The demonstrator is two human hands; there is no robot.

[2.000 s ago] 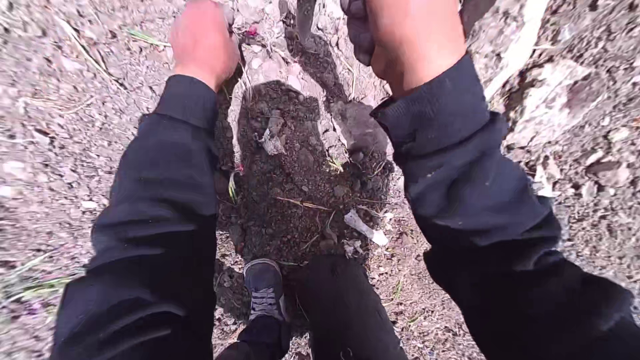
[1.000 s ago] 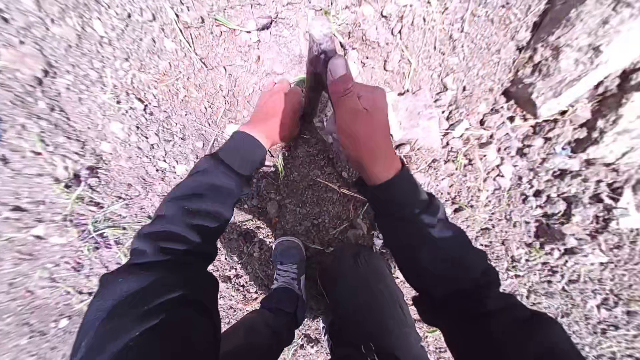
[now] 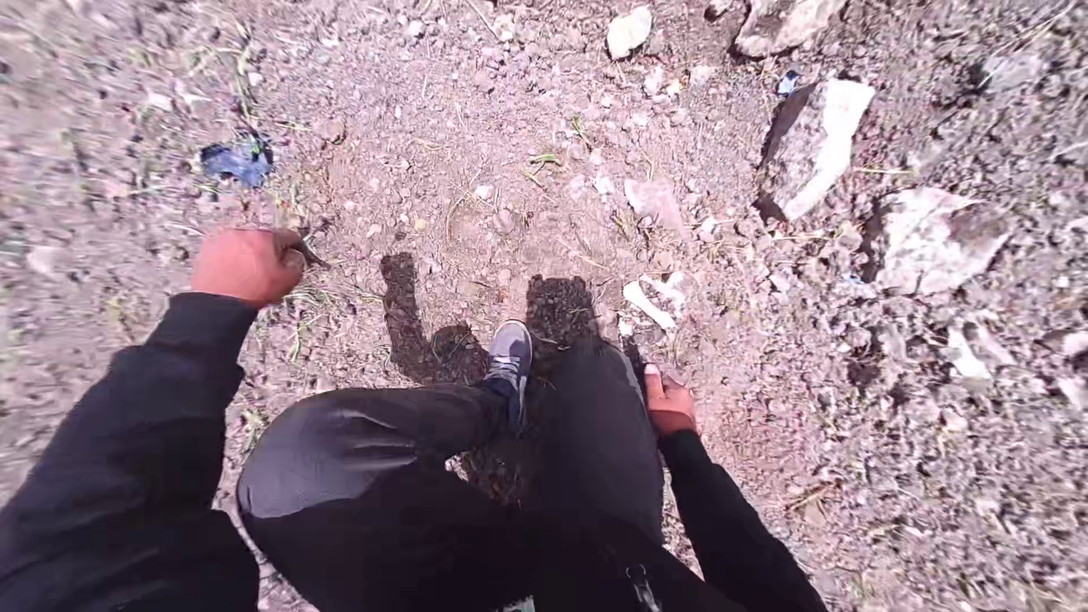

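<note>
My left hand (image 3: 246,265) is closed in a fist low over the soil at the left, with a thin dark object (image 3: 313,253) jutting from its fingers; what it is cannot be made out. Beside my right knee is my right hand (image 3: 671,404), thumb up, closed on a dark object (image 3: 632,350) mostly hidden by the trouser leg. A pale, bent scrap (image 3: 648,304) lies on the ground just above this hand. The grey shoe (image 3: 510,348) rests between the two hands.
Large pale rocks (image 3: 823,149) (image 3: 935,238) lie on the right, with another rock (image 3: 786,25) at the top. A whitish stone (image 3: 629,32) sits left of that one. A crumpled blue scrap (image 3: 238,161) lies beyond my left hand, among sparse grass.
My hands were close together in front of me one second ago; now they are far apart. The left has moved out to the left, the right back beside my knee. The view has shifted.
</note>
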